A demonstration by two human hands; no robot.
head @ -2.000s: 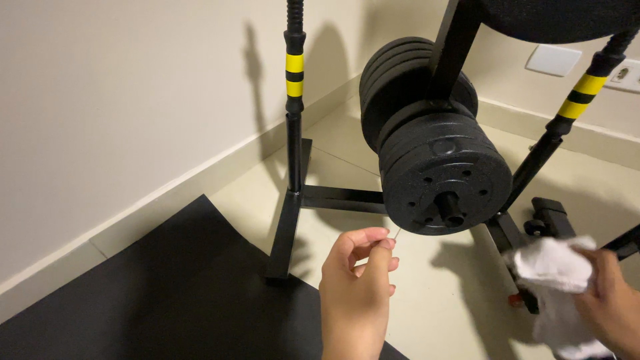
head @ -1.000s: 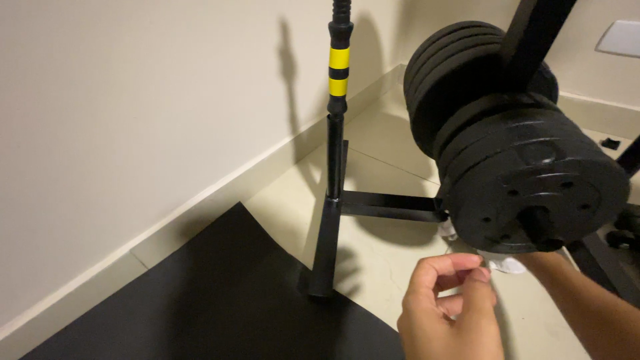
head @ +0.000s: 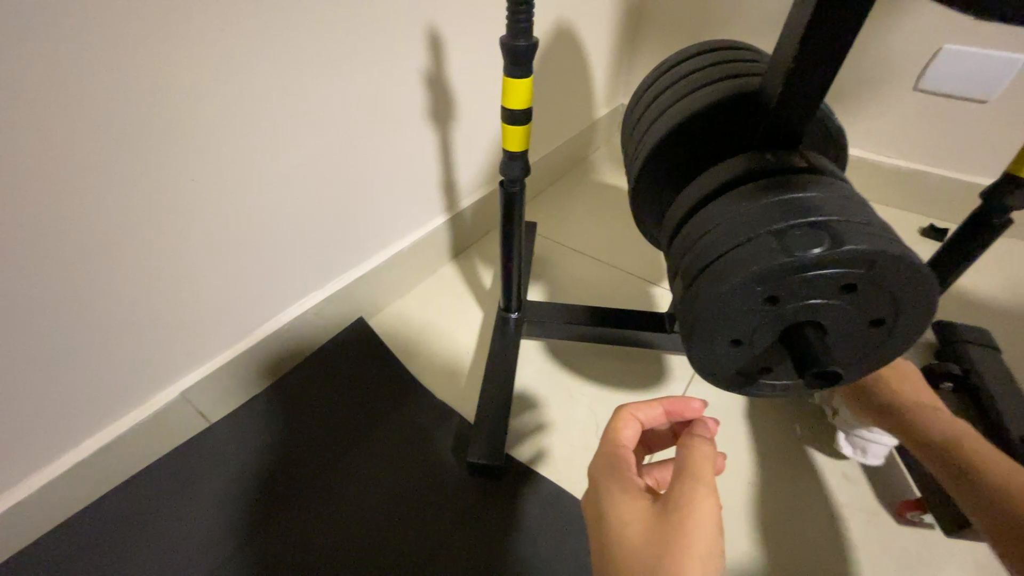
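Note:
Black weight plates (head: 808, 272) hang in two stacks on a peg of a black metal rack post (head: 820, 64). Below and left of the front stack is my left hand (head: 664, 480), thumb and index fingertip nearly together; whether something thin is between them I cannot tell. My right hand (head: 872, 392) reaches in from the right, just under the front plate and partly hidden by it. A white cloth (head: 866, 445) hangs beneath that hand, which appears to hold it; the fingers are hidden.
A black floor stand (head: 600, 318) holds an upright bar with yellow bands (head: 517, 114) left of the plates. A black mat (head: 344, 472) lies by the wall and baseboard. Another black metal part (head: 980, 384) is at right, and a white wall plate (head: 970, 74) is behind.
My right hand, with the white cloth, has moved from the open floor at the right to beneath the front plate. My left hand stays pinched below the plates. The view has shifted.

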